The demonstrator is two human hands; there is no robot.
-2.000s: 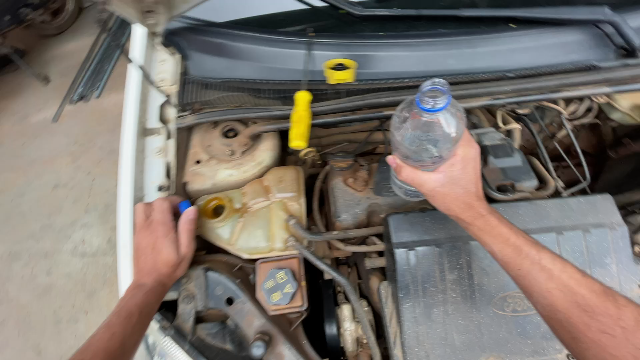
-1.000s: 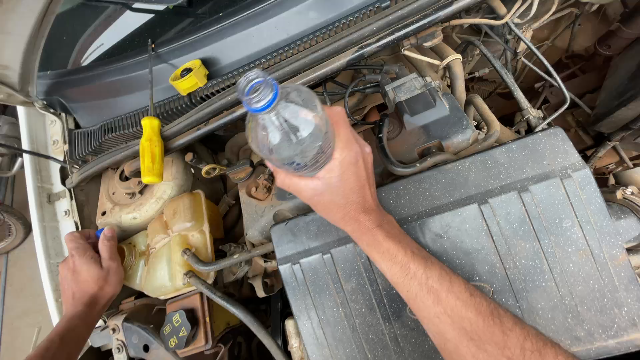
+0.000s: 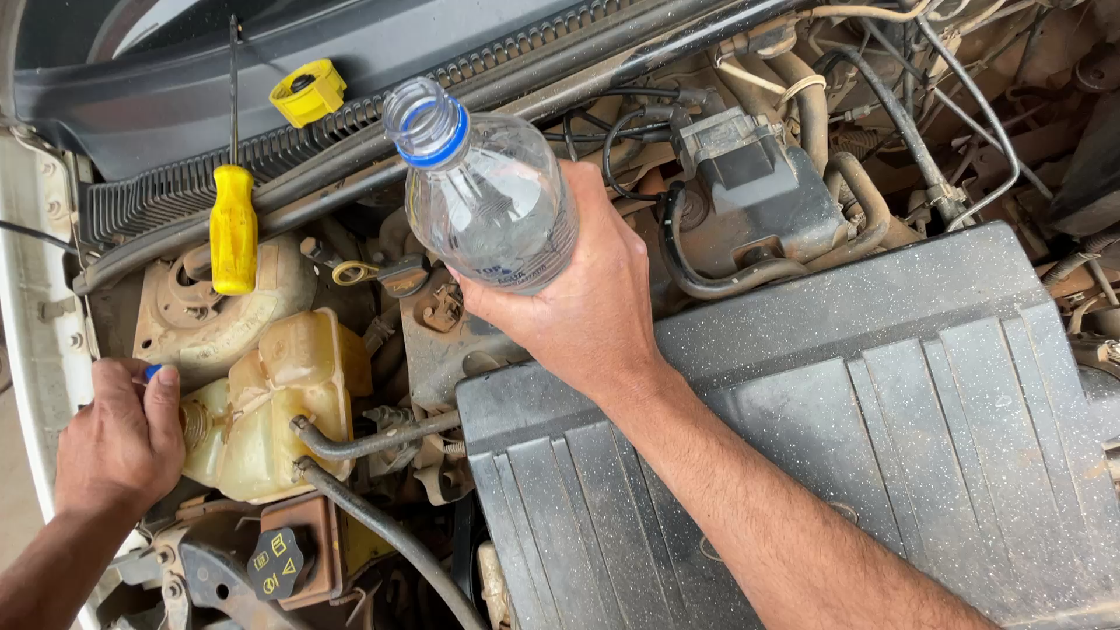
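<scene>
My right hand grips a clear plastic bottle with an uncapped mouth and a blue neck ring, tilted toward the upper left over the engine bay. At the left, my left hand is closed on a small blue cap, mostly hidden by the fingers. That hand is beside the threaded neck of the yellowed coolant expansion tank. A screwdriver with a yellow handle lies above the tank, its shaft toward the windshield. A yellow reservoir cap rests on the black cowl.
A dusty black plastic engine-bay cover fills the lower right under my right forearm. Rubber hoses run from the tank. A black brake fluid reservoir cap is at the lower left, and an oil dipstick handle stands near the middle.
The view has turned and shifted since the earliest frame. Both hands keep their holds on the bottle and the blue cap. The bottle now leans more toward the upper left.
</scene>
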